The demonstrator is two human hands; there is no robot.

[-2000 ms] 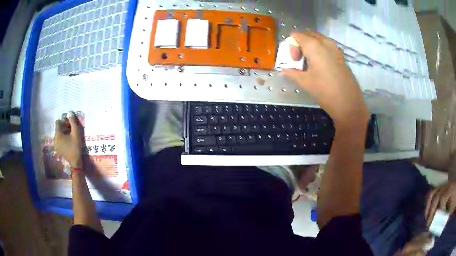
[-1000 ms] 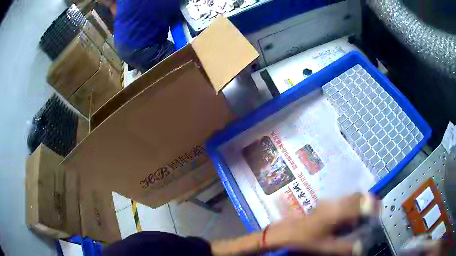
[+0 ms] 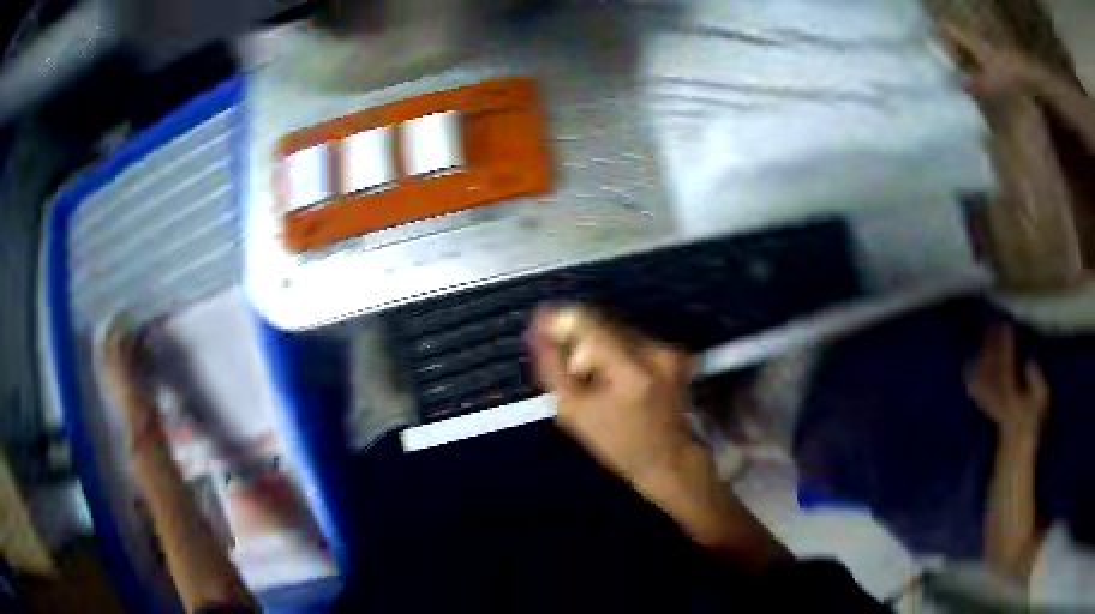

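The frame is blurred. The orange fixture plate (image 3: 510,150) lies on the perforated metal plate (image 3: 360,274). Three white workpieces (image 3: 368,160) sit side by side in its left and middle pockets; the rightmost pocket holds none. My right hand (image 3: 618,390) is over the keyboard (image 3: 720,288), fingers curled, with a pale wrap at a fingertip; whether it holds anything is too blurred to tell. My left hand (image 3: 135,372) is over the blue-rimmed tray (image 3: 60,300), its fingers too blurred to read.
Pale parts (image 3: 156,216) fill the tray's far end, above a printed sheet (image 3: 246,396). Blurred white rows (image 3: 781,132) lie right of the fixture. Another person's arms (image 3: 1021,216) show at the right edge. A grey blurred shape hangs above the fixture.
The view has swung back from the boxes at left to the bench. The fixture holds three workpieces, where two sat two seconds ago. My right hand is now over the keyboard, away from the fixture.
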